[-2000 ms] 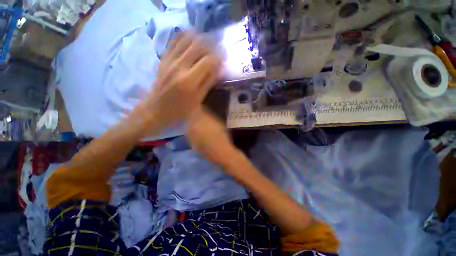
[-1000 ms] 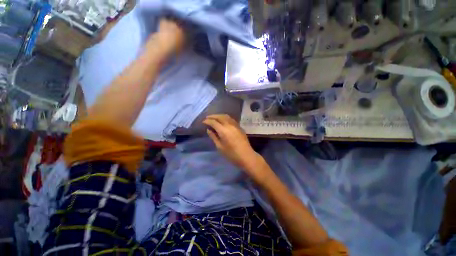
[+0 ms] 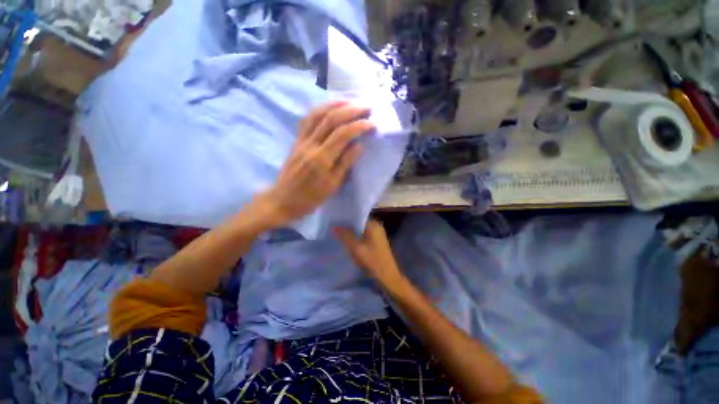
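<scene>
A light blue garment panel (image 3: 236, 118) spreads over the left of the table, and its right end lies over the bright cloth plate (image 3: 347, 67) beside the needle area (image 3: 394, 87). My left hand (image 3: 319, 158) lies on this cloth with fingers bent at the plate's front edge; whether it pinches the cloth is unclear. My right hand (image 3: 370, 245) is below the table edge at the cloth's hanging corner, its fingertips partly hidden by the cloth. The cream-grey overlock machine (image 3: 493, 87) stands to the right of both hands.
A white tape roll (image 3: 666, 134) lies on a plastic bag (image 3: 631, 177) at the right, with orange and red handles (image 3: 694, 110) behind it. Blue cloth (image 3: 552, 292) hangs below the table edge and more is heaped at lower left (image 3: 79, 316). White scraps (image 3: 102, 16) lie upper left.
My left hand has come back from the upper left to the cloth plate. Cloth now covers the plate's front part and the folded stack. My right hand has moved slightly down, behind the cloth's corner.
</scene>
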